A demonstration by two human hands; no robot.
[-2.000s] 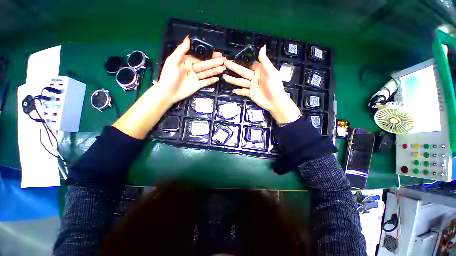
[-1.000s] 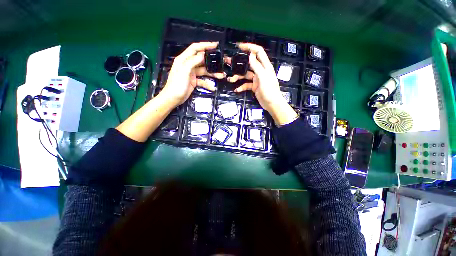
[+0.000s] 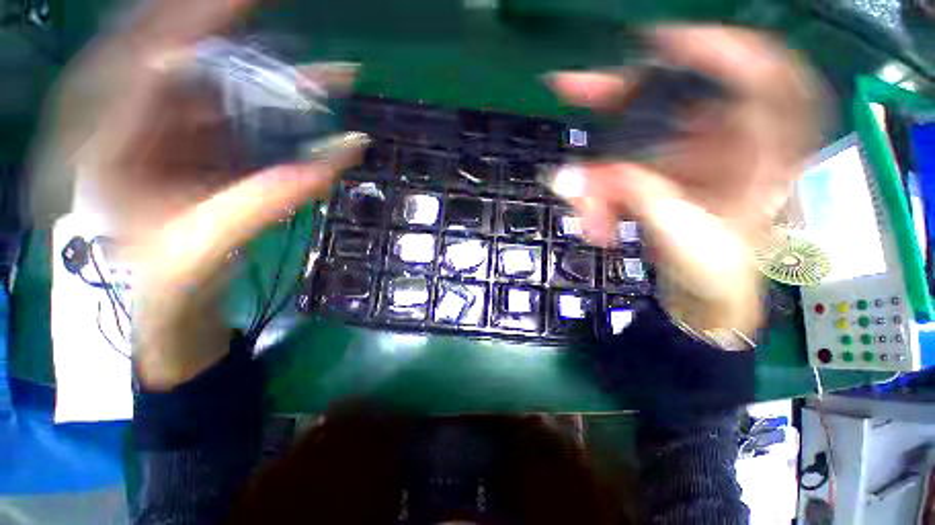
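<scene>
My left hand (image 3: 195,195) is raised near the camera at the upper left, large and blurred. It holds a smartwatch unit (image 3: 256,97) whose face shines whitish. My right hand (image 3: 718,185) is raised at the upper right, also blurred, with a dark smartwatch unit (image 3: 656,111) between thumb and fingers. The black blister tray (image 3: 461,330) lies below and between the hands. Several of its pockets hold units with pale faces, such as this one (image 3: 415,249). My right hand hides the tray's upper right part.
The test box (image 3: 861,333) with coloured buttons stands at the far right, with the round cream fan (image 3: 795,259) beside it. White paper (image 3: 92,359) and cables lie at the left. My hands and sleeves hide the round watches and the phone.
Both hands have moved apart from over the tray's middle and up close to the camera, each with its unit. The view has shifted slightly.
</scene>
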